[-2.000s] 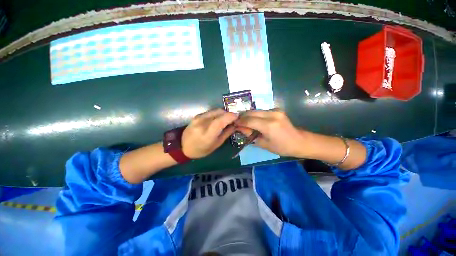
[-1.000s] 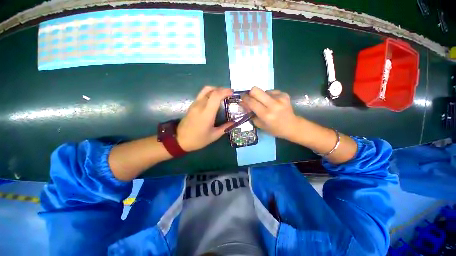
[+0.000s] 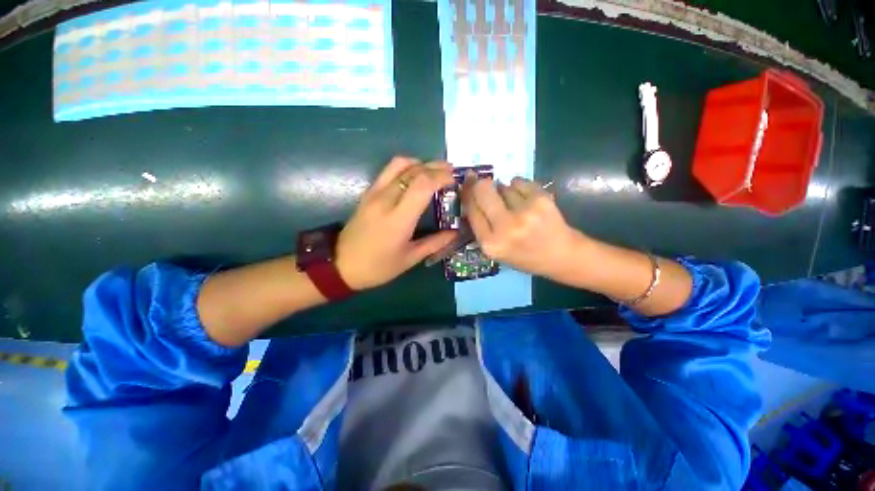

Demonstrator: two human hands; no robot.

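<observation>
An open phone unit (image 3: 472,265) with a green board at its near end lies on a narrow light-blue sticker sheet (image 3: 491,125). My left hand (image 3: 386,226) holds the phone unit's left edge with thumb and fingers. My right hand (image 3: 516,221) is over the phone's upper right part, its fingertips pressed down on it. Dark tweezers (image 3: 447,250) lie slantwise across the phone under my right hand, their tip near my left thumb. Whether a small piece is under my right fingertips is hidden.
A wide pale sticker sheet (image 3: 225,59) lies at the far left. A white wristwatch (image 3: 656,165) lies at the right beside a red bin (image 3: 729,144) holding small white parts. A few white bits lie on the green bench. The worn pale edge (image 3: 662,27) runs along the far side.
My hands have moved from the phone's middle to its upper part, uncovering the green board. In the last second my right fingers have shifted slightly down, and the view has shifted a little.
</observation>
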